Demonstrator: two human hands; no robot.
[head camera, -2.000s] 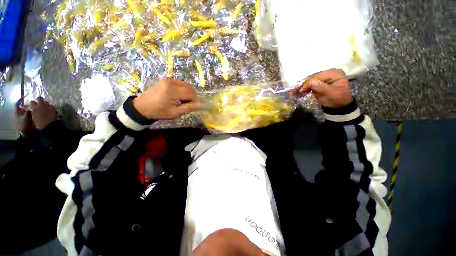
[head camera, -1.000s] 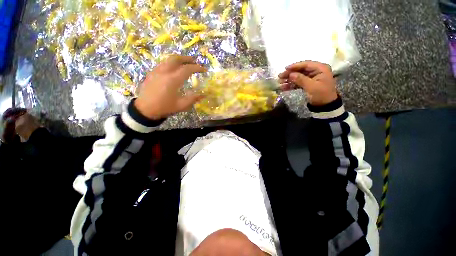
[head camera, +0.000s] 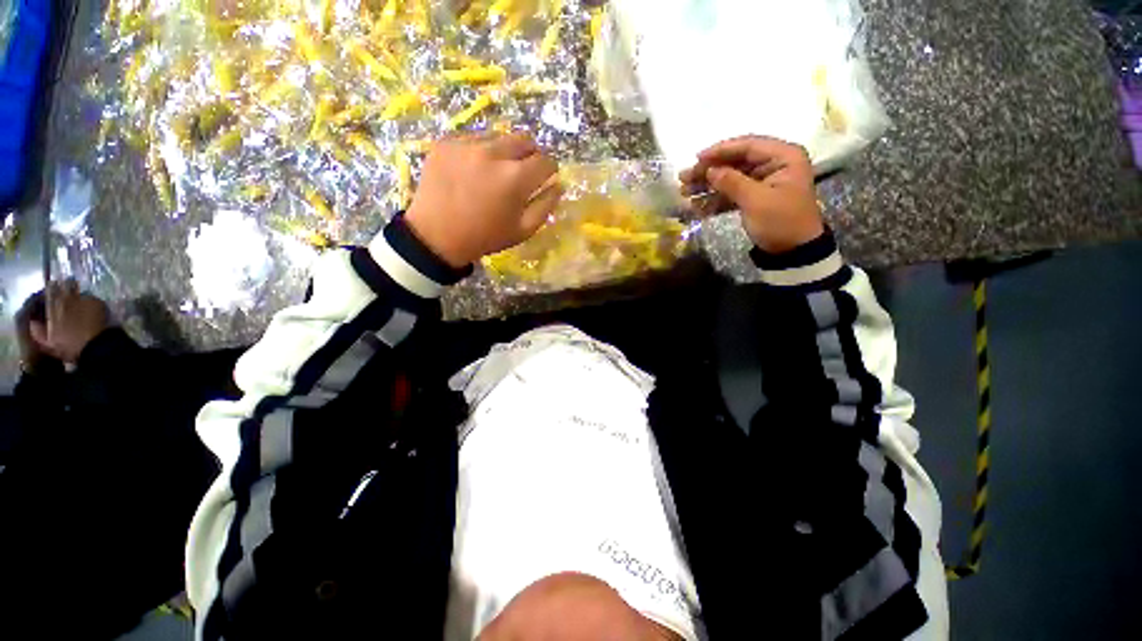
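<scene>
A large clear bag of yellow pieces (head camera: 601, 238) lies at the table's front edge, between my hands. My left hand (head camera: 486, 194) is over the bag's left end with its fingers curled; whether it grips the film is hidden. My right hand (head camera: 761, 188) pinches the clear film at the bag's upper right end between thumb and fingertips. A wide pile of yellow pieces in small clear bags (head camera: 338, 100) lies beyond my left hand.
A large white packet (head camera: 751, 75) lies beyond my right hand. A whitish clump of film (head camera: 231, 261) is left of my hands. A blue tray (head camera: 23, 100) is at the far left, near another person's hands (head camera: 65, 322). Yellow-black tape (head camera: 982, 413) marks the floor.
My left hand opened off the bag's left end, then moved right over the bag with its fingers curled. My right hand stays at the right end. The bag looks lower and flatter.
</scene>
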